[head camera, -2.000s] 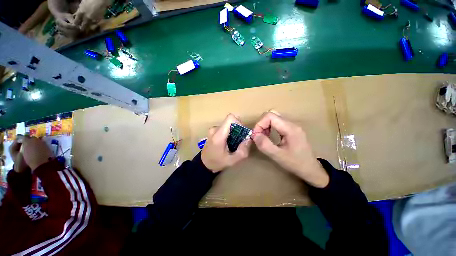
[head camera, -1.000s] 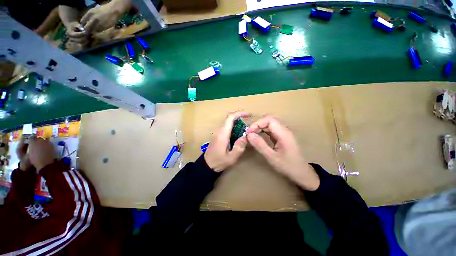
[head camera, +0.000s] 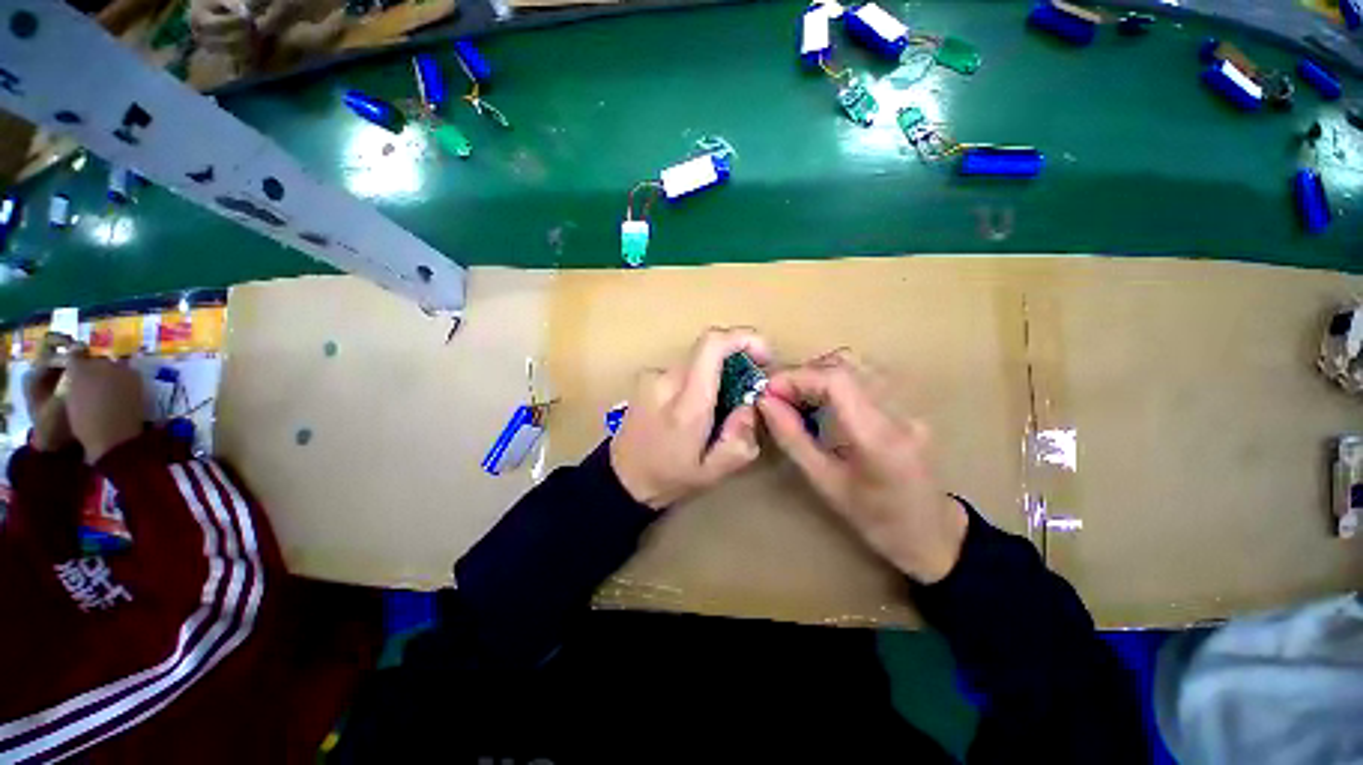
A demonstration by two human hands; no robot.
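My left hand is shut on a dark green circuit board, mostly hidden between thumb and fingers. My right hand pinches something tiny with thin red wire at the board's right edge; the fingertips of both hands nearly meet there. A blue battery shows partly beside my left hand, the rest hidden. Another blue battery with a pale label and thin leads lies on the brown cardboard bench to the left.
A green belt behind the bench carries several batteries wired to boards, one near its front edge. A metal upright slants in from the upper left. A person in a red sleeve sits left. Pale parts lie far right.
The dark board has turned in my left hand and shows less. My right fingertips stay at its edge. The belt batteries appear further right in the picture, and the view has shifted slightly.
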